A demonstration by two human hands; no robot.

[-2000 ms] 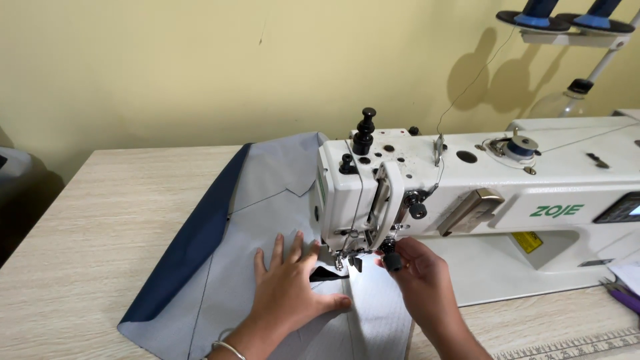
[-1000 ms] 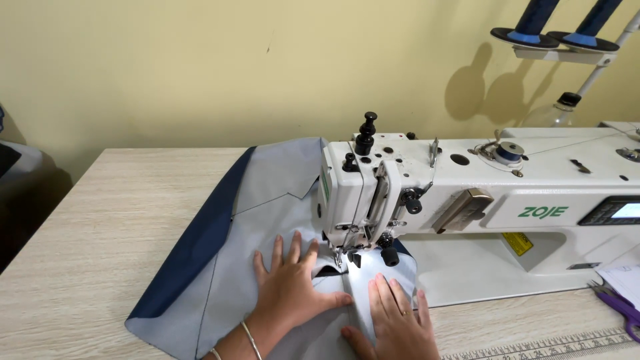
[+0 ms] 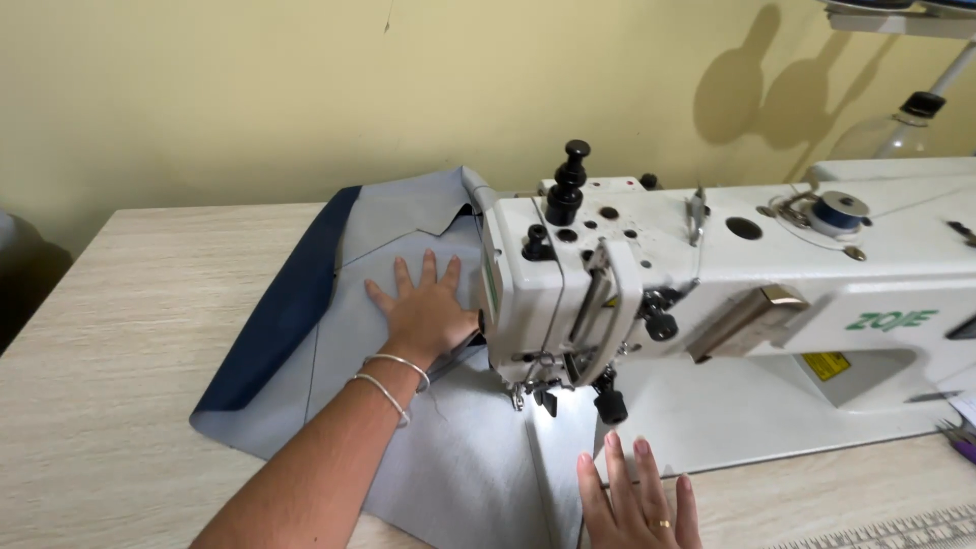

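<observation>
My left hand (image 3: 427, 313) lies flat with spread fingers on the grey fabric (image 3: 465, 442), left of the sewing machine's head (image 3: 534, 305); two silver bangles circle that wrist. A dark blue fabric panel (image 3: 282, 313) borders the grey piece on its left. In front of the needle area, my right hand (image 3: 637, 496) rests palm down with its fingers apart, by the fabric's right edge and the machine bed. The presser foot (image 3: 518, 396) stands over the grey fabric beside a lit patch; whether it touches the cloth cannot be told. Neither hand grips anything.
The white Zoje machine arm (image 3: 808, 305) crosses the right side, with a blue-thread bobbin (image 3: 839, 212) on top. A clear ruler (image 3: 892, 530) and purple-handled snips (image 3: 962, 442) lie at lower right. Behind the arm stands a black-capped bottle (image 3: 888, 137). A wall bounds the table's back.
My left hand has moved farther back over the fabric. My right hand, at the black knob two seconds ago and then on the fabric, now lies at the cloth's right edge. The fabric has shifted backward.
</observation>
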